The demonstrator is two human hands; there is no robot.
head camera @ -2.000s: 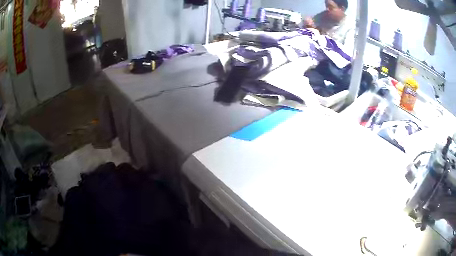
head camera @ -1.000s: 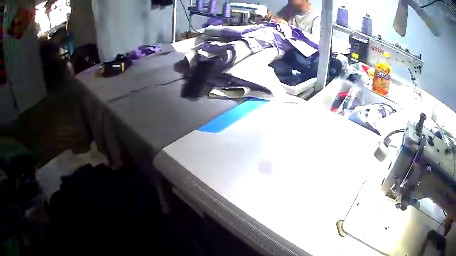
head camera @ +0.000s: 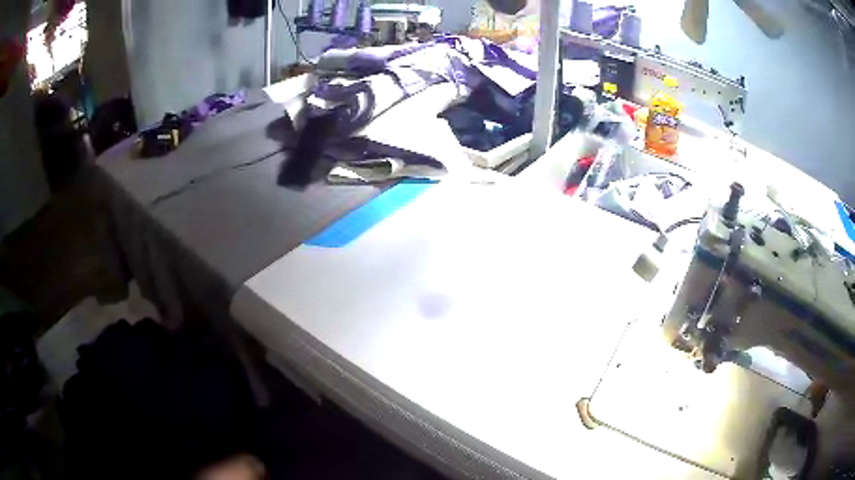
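A blurred patch of skin, likely my left hand point(head camera: 234, 468), shows at the bottom edge beside dark cloth. It is mostly cut off, so its grip cannot be told. My right hand is out of the picture. A heap of dark fabric point(head camera: 141, 403) lies low at the left, below the table level. The sewing machine point(head camera: 783, 281) stands at the right, its needle area point(head camera: 698, 349) brightly lit over the bed plate point(head camera: 647, 408). No cloth shows under the needle.
A white table point(head camera: 394, 281) joins a grey-covered table point(head camera: 206, 206), with blue tape point(head camera: 370, 217) at the joint. A purple and white cloth heap point(head camera: 403, 94) lies behind. An orange bottle point(head camera: 662, 127), a white post point(head camera: 545, 84) and a pale lamp block point(head camera: 648, 262) stand toward the right.
The view has turned right, so the tables have shifted left and more of the machine shows. A blurred hand has come in at the bottom edge. The person behind has mostly left the picture.
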